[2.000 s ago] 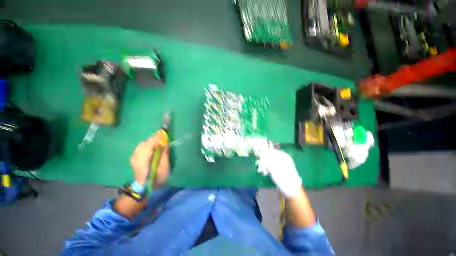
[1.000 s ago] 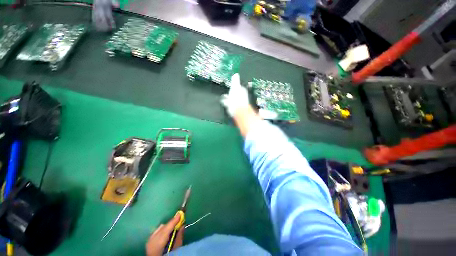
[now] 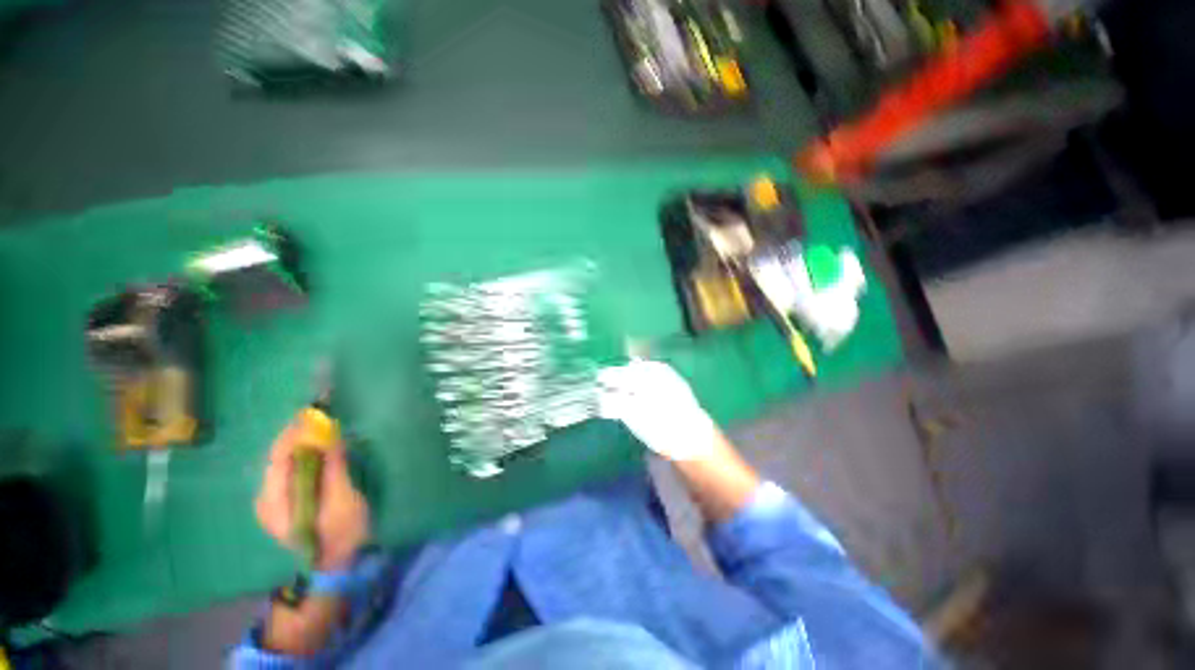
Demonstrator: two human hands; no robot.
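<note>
The picture is blurred by motion. A green circuit board (image 3: 511, 360) with rows of silvery joints lies on the green mat in front of me. My left hand (image 3: 315, 497), bare with a light blue band at the wrist, holds a yellow-and-black soldering iron (image 3: 309, 478), its tip pointing away from me, left of the board. My right hand (image 3: 659, 408), in a white glove, is at the board's right near corner; its fingertips touch or overlap the edge, and whether they grip it is unclear.
A solder reel (image 3: 249, 268) and an iron stand with yellow sponge (image 3: 157, 393) are at left. A second stand (image 3: 714, 255) with another iron and a green-lidded bottle (image 3: 826, 268) are at right. Boards (image 3: 308, 39) lie on the dark conveyor (image 3: 498, 98) beyond. A red bar (image 3: 930, 98) crosses upper right.
My right hand has come back from the conveyor to the mat, and a board now lies there. My left hand still holds the iron. The view has shifted.
</note>
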